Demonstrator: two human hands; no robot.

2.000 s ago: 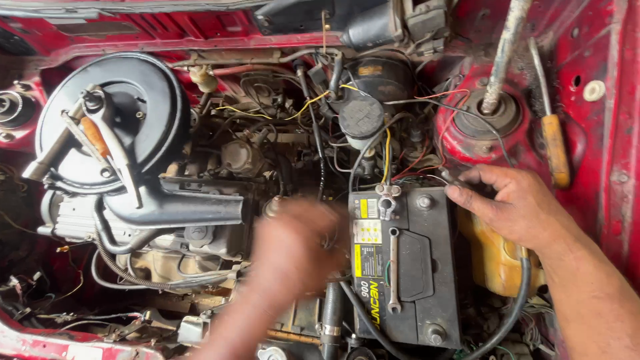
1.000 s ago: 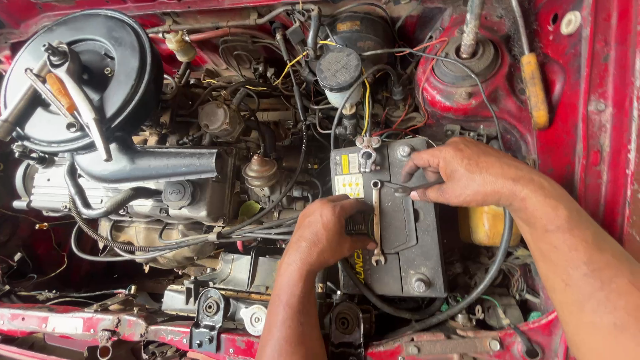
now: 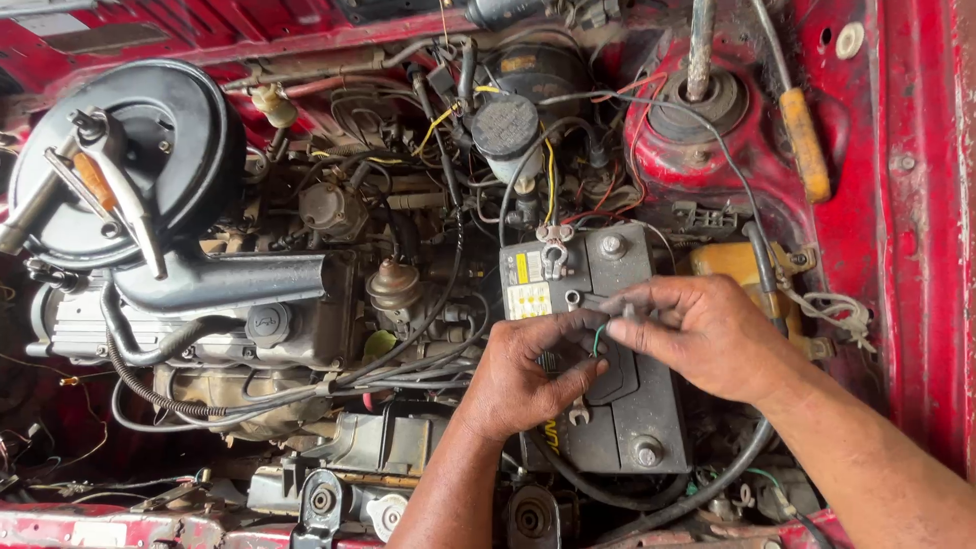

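Observation:
Over the car battery [image 3: 633, 427], my two hands meet at a thin green wire [image 3: 598, 338]. My left hand [image 3: 537, 370] has thumb and fingers curled around the wire's lower end. My right hand [image 3: 686, 328] pinches a small greyish piece, too hidden to name, where the wire's upper end shows. Beneath my hands a combination wrench [image 3: 579, 414] lies on the battery, its middle covered. A battery terminal clamp [image 3: 553, 255] rests at the battery's upper left, beside the bare battery post [image 3: 612, 245]. Another post [image 3: 647, 451] stands at the lower right.
Left of the battery are the engine's valve cover [image 3: 206, 328] and the round black air cleaner housing [image 3: 183, 130] with tools on it. A fluid reservoir [image 3: 505, 130] stands behind the battery. A yellow-handled tool [image 3: 805, 145] leans at the right. Black cables loop around the battery.
Two seconds ago my left hand was blurred left of the battery, and my right hand was by its upper right corner. Both are now together over the battery, with a green wire showing between them.

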